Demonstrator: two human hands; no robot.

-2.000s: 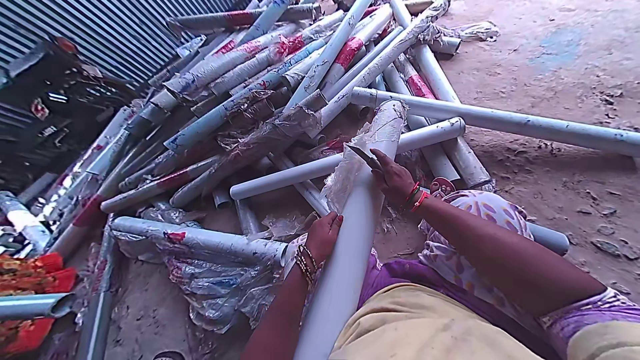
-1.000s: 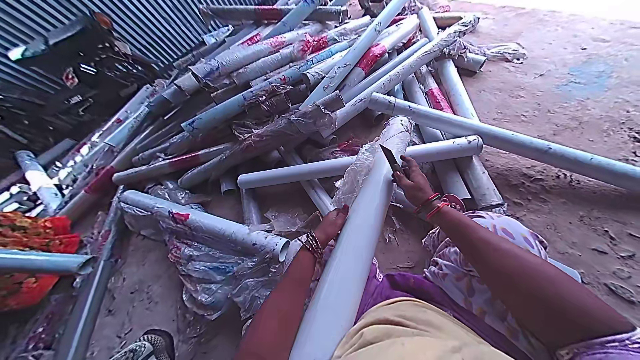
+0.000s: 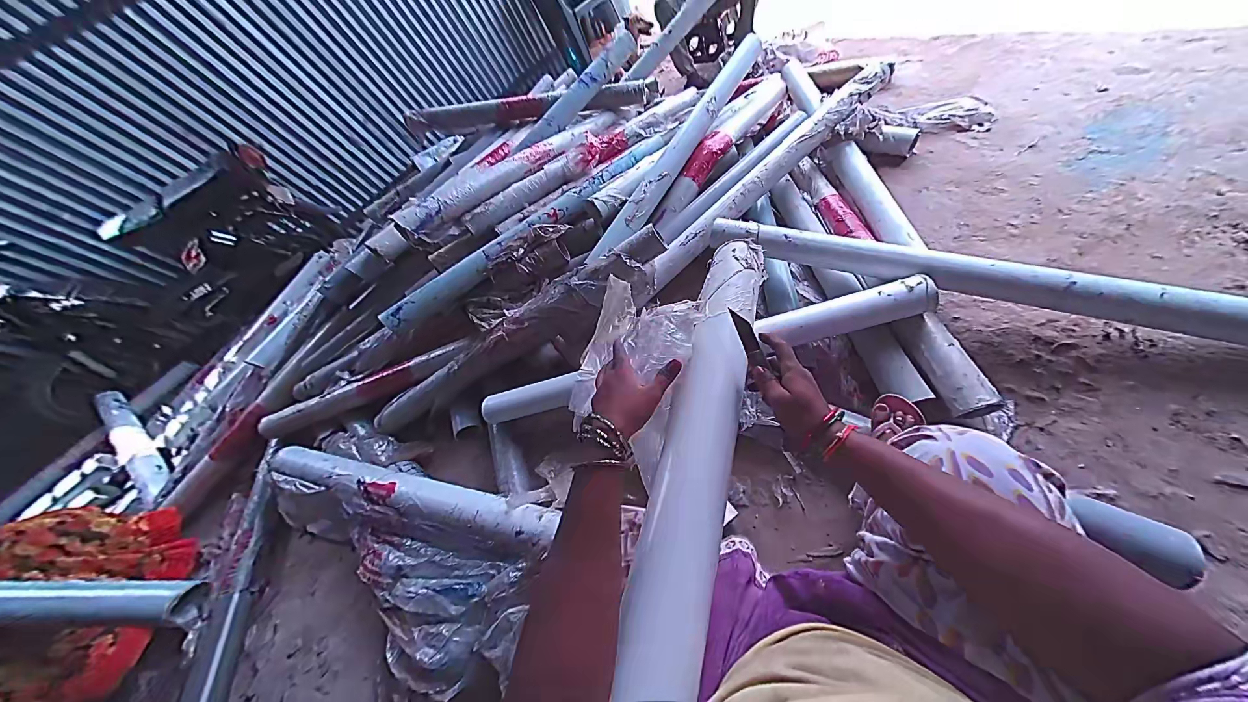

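A long white plastic pipe [image 3: 687,487] runs from my lap up toward the pile, its far end still wrapped in crinkled film. My right hand [image 3: 788,385] holds a dark knife blade [image 3: 746,339] against the pipe's right side, near the edge of that film. On the other side, my left hand [image 3: 632,390] grips loose clear plastic film [image 3: 655,336], with the thumb toward the pipe. Part of the knife's handle is hidden by my right fingers.
A large heap of pipes [image 3: 546,205], many in film with red patches, lies ahead. Another pipe [image 3: 985,278] reaches out to the right. Crumpled film [image 3: 429,595] and a film-covered pipe [image 3: 468,512] lie at the left. Behind stands a corrugated metal wall [image 3: 390,78].
My left hand has come away from the pipe's left side and moved up, now with film in it. Film at the upper part of the pipe is pulled out to the left. The knife remains in my right hand.
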